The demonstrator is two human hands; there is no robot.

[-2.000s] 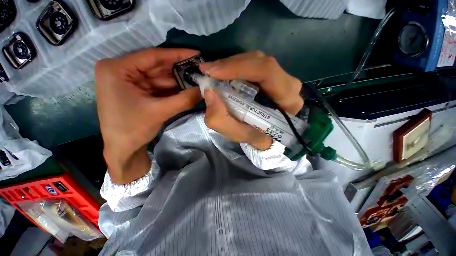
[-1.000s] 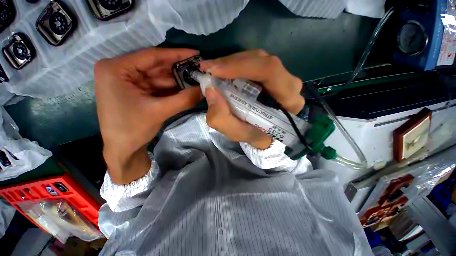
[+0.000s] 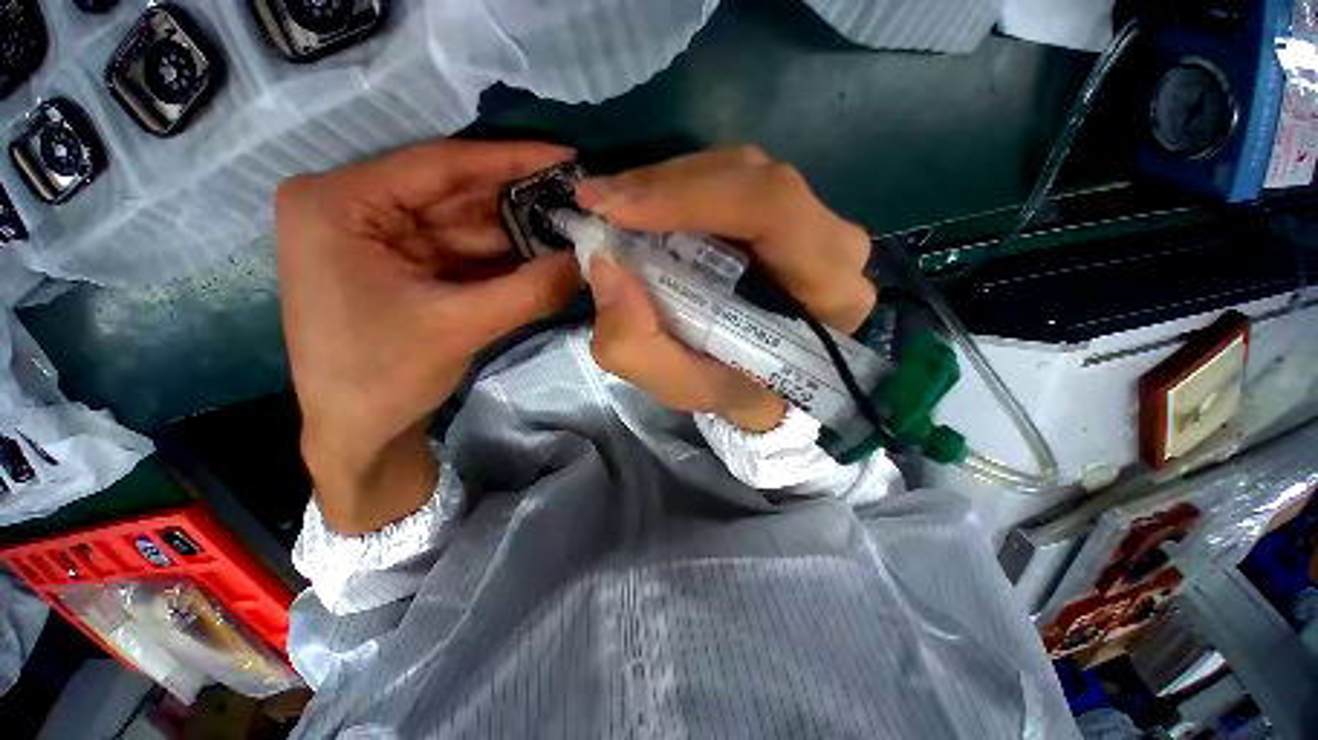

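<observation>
A dark watch case with a shiny rim (image 3: 523, 220) is held between the thumb and fingers of my left hand (image 3: 412, 282), tilted above the green mat. My right hand (image 3: 723, 268) grips a fat clear-white adhesive syringe (image 3: 744, 336) with printed lettering. The syringe's narrow front end points into the case's centre; my right index finger is close to the case, and the exact tip contact cannot be told. A green adapter (image 3: 922, 390) sits on the syringe's rear, with a clear air hose (image 3: 1012, 470) curving from it. A black cord crosses the syringe.
Several watch cases (image 3: 166, 70) lie on a white foam sheet (image 3: 289, 181) at upper left. A red tray (image 3: 239, 564) with a plastic bag is at lower left. A blue dispenser with a gauge (image 3: 1194, 109) stands at upper right. A brown-framed square (image 3: 1194, 390) is at right.
Both hands, the case and the syringe stay in almost the same place. The syringe has shifted only very slightly.
</observation>
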